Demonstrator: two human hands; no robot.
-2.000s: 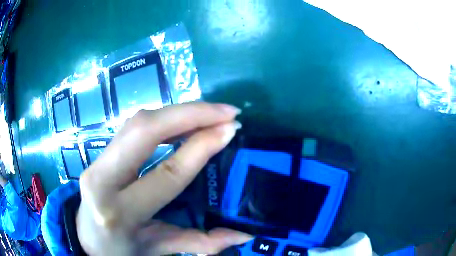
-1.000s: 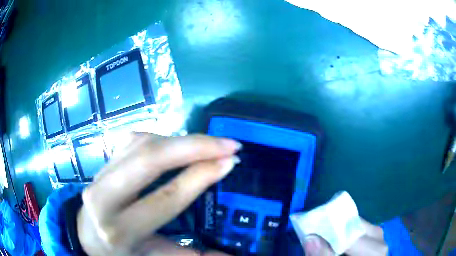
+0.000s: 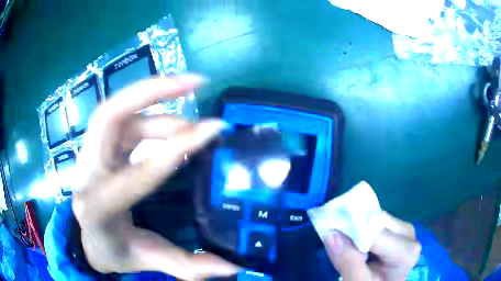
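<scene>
The blue-faced tester with black edge (image 3: pixel 324 159) lies face up, its screen partly hidden. My left hand (image 3: pixel 129 181) is blurred over its left side, thumb and fingers spread wide. A blurred, glossy screen lens (image 3: pixel 258 151) with bright reflections and a faint green tab shows over the tester's screen; whether my left fingers touch it is unclear. My right hand (image 3: pixel 379 247) pinches a crumpled white wipe (image 3: pixel 351 214) at the tester's lower right.
A shiny film sheet (image 3: pixel 167 46) with black-framed lenses lies at upper left, partly behind my left hand. White sheets (image 3: pixel 390 16) and a crinkled clear bag (image 3: pixel 450 38) lie at upper right. An air gun nozzle (image 3: pixel 484 142) is at the right edge, red clamps (image 3: pixel 33 225) at lower left.
My left fingers have spread from a pinch, and the hand has moved slightly left. The tester sits higher in view. My right hand has come into fuller view with the wipe.
</scene>
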